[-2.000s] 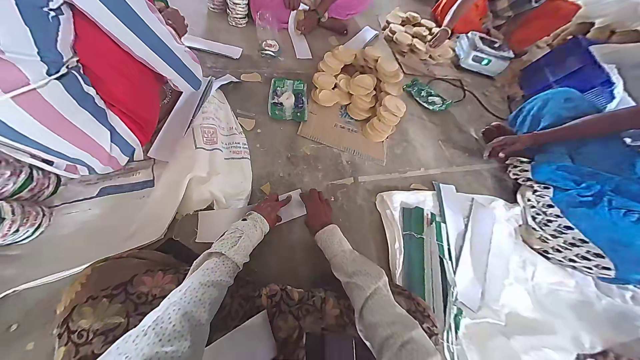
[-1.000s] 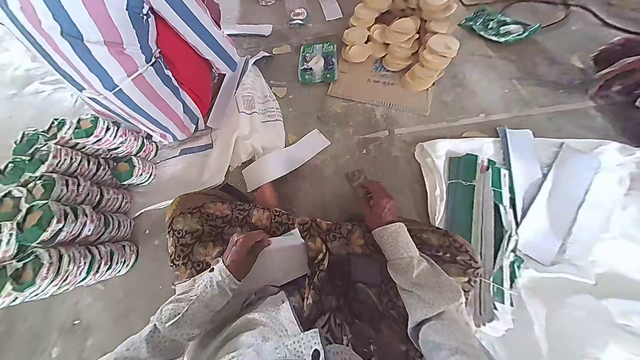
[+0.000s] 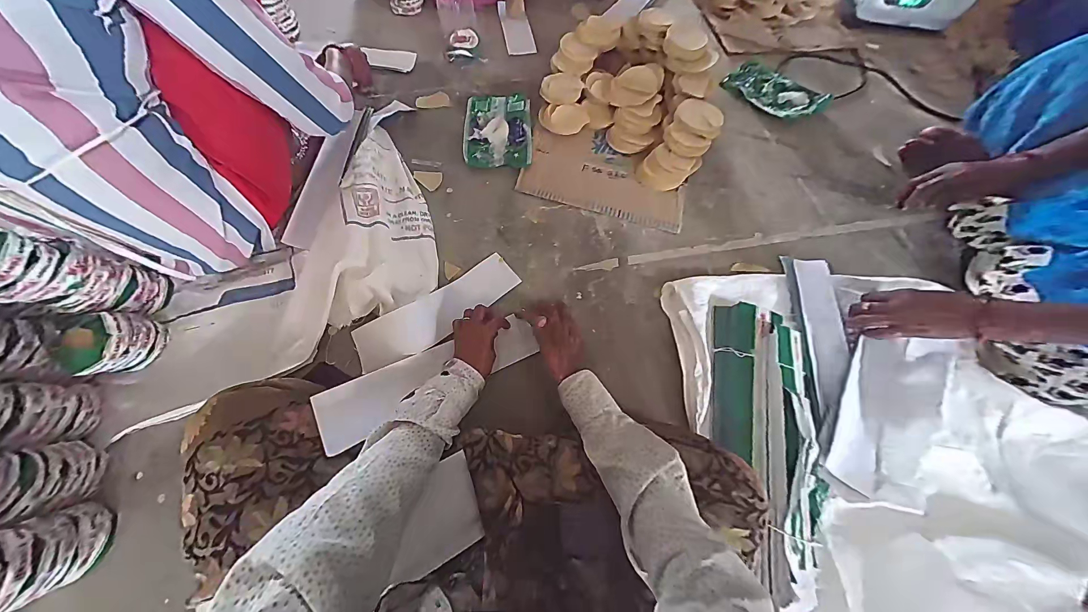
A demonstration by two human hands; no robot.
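Both of my hands are at the far end of a white paper strip (image 3: 382, 399) on the floor in front of me. My left hand (image 3: 480, 338) presses on the strip with bent fingers, and my right hand (image 3: 557, 340) touches its right end. Whether something small is between my right fingers cannot be made out. A second white strip (image 3: 433, 314) lies just beyond, partly beside the first. Another white sheet (image 3: 442, 518) rests on my lap.
Stacks of round tan discs (image 3: 637, 85) stand on cardboard (image 3: 595, 191), near a green packet (image 3: 498, 132). Green and white strips (image 3: 733, 374) lie on a white sack at right, where a person's hand (image 3: 918, 314) rests. Rolled stacks (image 3: 76, 340) line the left.
Both my hands have moved forward from near my lap onto the floor, and a white strip now lies under them. Another person's hand has come onto the white sack at right.
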